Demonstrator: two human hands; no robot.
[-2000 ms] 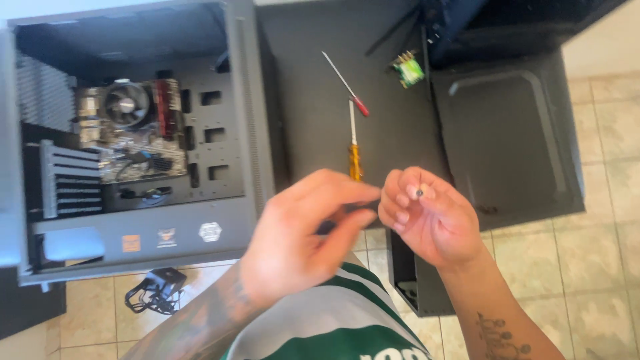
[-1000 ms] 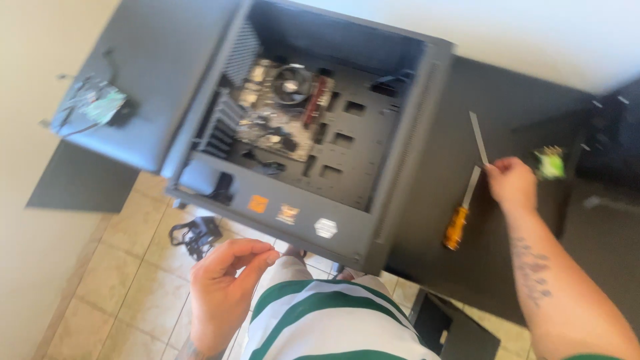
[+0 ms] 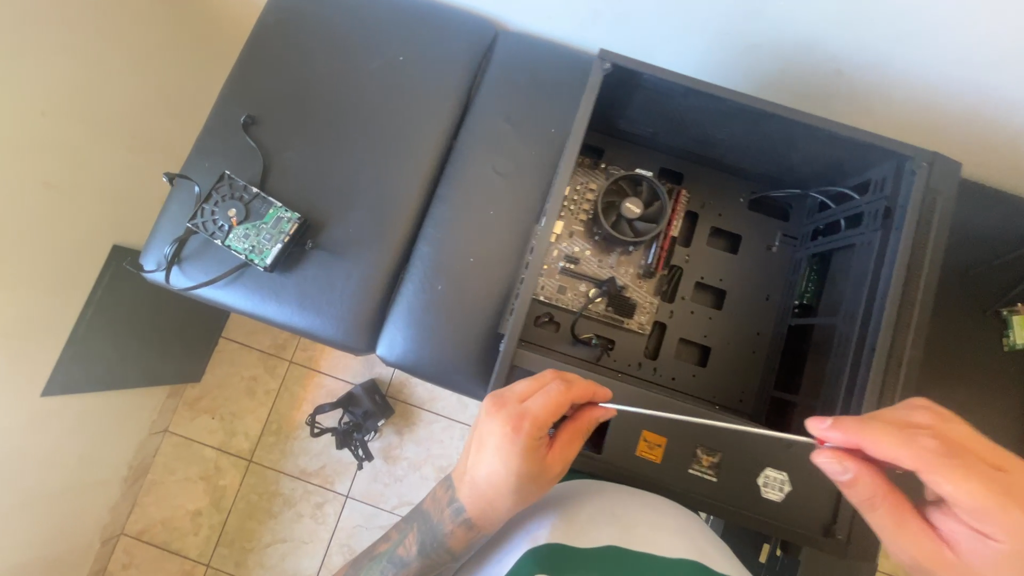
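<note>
My right hand (image 3: 920,480) grips the red handle end of a thin screwdriver (image 3: 712,422), whose metal shaft lies nearly level across the view. At the tip of the shaft, the fingertips of my left hand (image 3: 532,436) are pinched together; whether a small screw is between them cannot be told. Both hands are over the near edge of an open black computer case (image 3: 720,432). Inside the case, a motherboard (image 3: 592,280) carries a round CPU cooler fan (image 3: 633,206) and a red memory module (image 3: 670,232). A loose black cable (image 3: 588,320) lies over the board's lower part.
A hard drive (image 3: 248,220) with black cables rests on a black padded seat (image 3: 336,120) left of the case. A power supply (image 3: 364,408) with bundled cables is on the tiled floor (image 3: 208,480). A dark panel (image 3: 136,328) leans by the wall. A green circuit board (image 3: 1012,328) shows far right.
My right hand has picked up the red-handled screwdriver from the dark surface and brought it to my left hand. The view has swung left.
</note>
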